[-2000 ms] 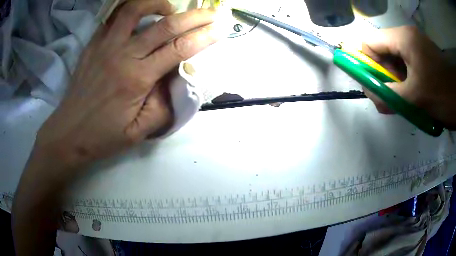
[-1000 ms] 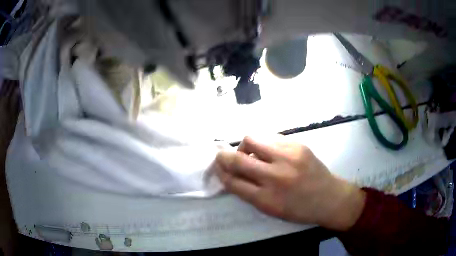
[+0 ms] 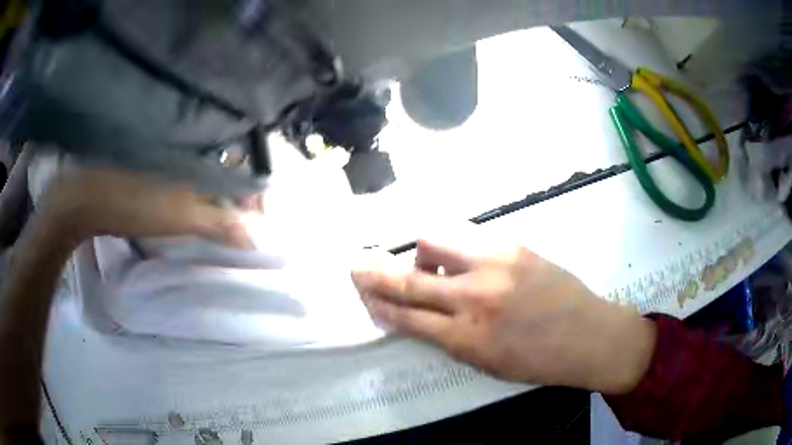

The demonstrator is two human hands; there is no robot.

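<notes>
White fabric [image 3: 217, 304] lies in soft folds on the left half of the machine table, its right end washed out by the lamp glare. My right hand [image 3: 512, 317] is bare, in a dark red sleeve, and pinches the fabric's right end between thumb and fingers. My left hand [image 3: 204, 217] is blurred, reaching in from the left over the fabric just below the machine head; its fingertips are lost in glare, so its hold cannot be told. The dark presser foot area [image 3: 369, 169] is above and between the hands.
Scissors [image 3: 664, 143] with green and yellow handles lie right of the needle, across a dark table seam [image 3: 556, 187]. The grey sewing machine head [image 3: 174, 78] spans the top. A printed ruler scale [image 3: 408, 389] runs along the table's front edge.
The scissors were in my right hand and now lie on the table. My right hand has moved to the fabric. My left hand has come in over the fabric since one second ago.
</notes>
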